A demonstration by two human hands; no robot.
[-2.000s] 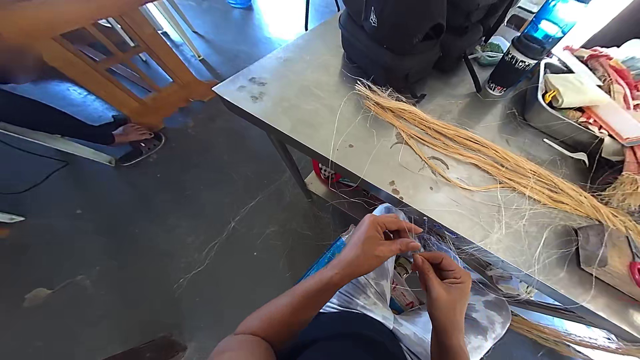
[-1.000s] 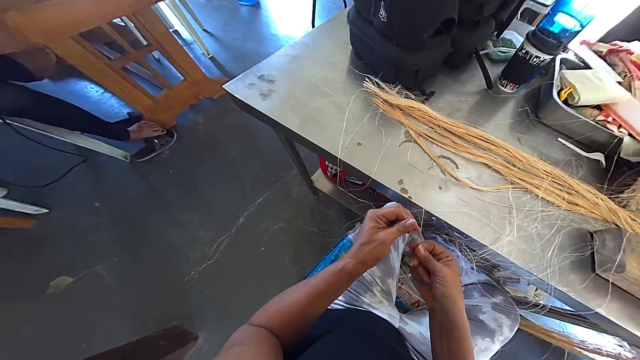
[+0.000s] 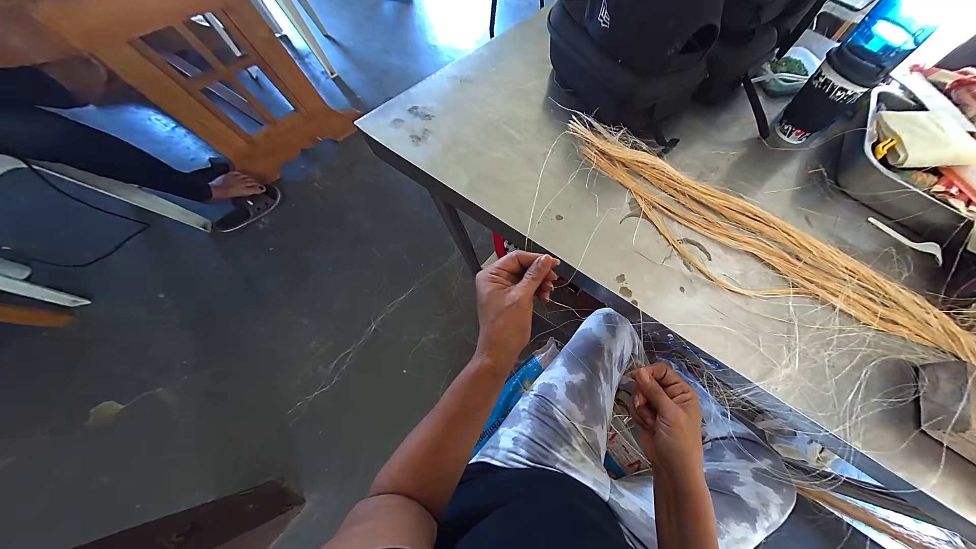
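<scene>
My left hand (image 3: 517,297) is raised at the table's near edge, thumb and index finger pinched on a thin pale fiber strand. Lower and to the right, above my lap, my right hand (image 3: 665,408) has its fingertips closed on a fine strand too; whether it is the same one is too faint to tell. A long bundle of tan plant fibers (image 3: 770,236) lies across the metal table (image 3: 473,145). Loose pale strands (image 3: 831,374) spread over the table's near edge, right of my hands.
Black backpacks (image 3: 625,69), a tumbler (image 3: 820,99), a small bowl (image 3: 789,69), a white plastic spoon (image 3: 906,238) and a metal tray (image 3: 877,171) with cloths stand on the table. At left, a person's foot (image 3: 236,185) rests on a sandal beside a wooden panel (image 3: 252,130).
My hands were close together over my lap; now they are apart, the left one up toward the table edge and the right one lower.
</scene>
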